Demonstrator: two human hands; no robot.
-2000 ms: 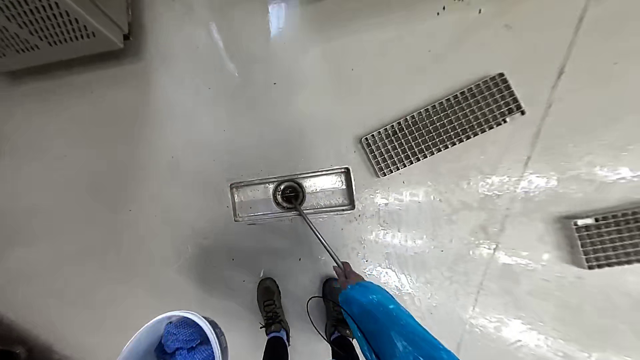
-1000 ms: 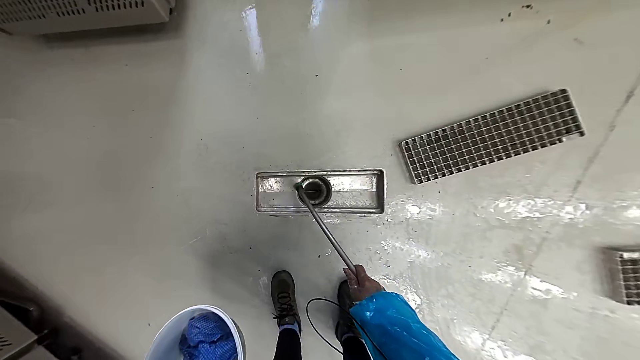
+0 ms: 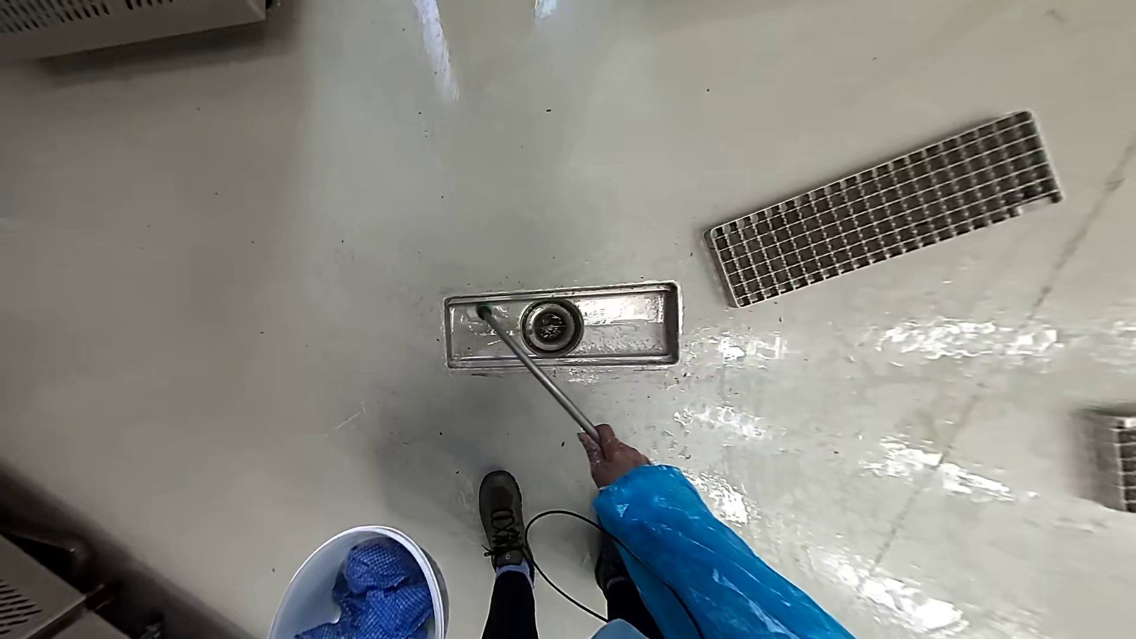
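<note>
My right hand [image 3: 612,456], its arm in a blue plastic sleeve, grips the near end of a metal rod [image 3: 546,382]. The rod slants up and left into a rectangular steel floor drain tray [image 3: 621,337]. Its far tip, with a bit of green, rests in the left part of the tray, left of the round drain opening [image 3: 552,327]. A metal floor grating [image 3: 887,209] lies on the floor to the right of the tray. My left hand is not in view.
A white bucket [image 3: 437,577] holding blue cloths [image 3: 382,586] stands left of my feet. A second grating [image 3: 1116,457] is at the right edge. Perforated metal units [image 3: 133,19] stand at upper left and lower left. A thin black cable [image 3: 541,568] loops by my shoes. The floor looks wet at right.
The rod's far tip has moved from the round drain opening to the left part of the tray. My right hand still holds the rod. The view has shifted somewhat.
</note>
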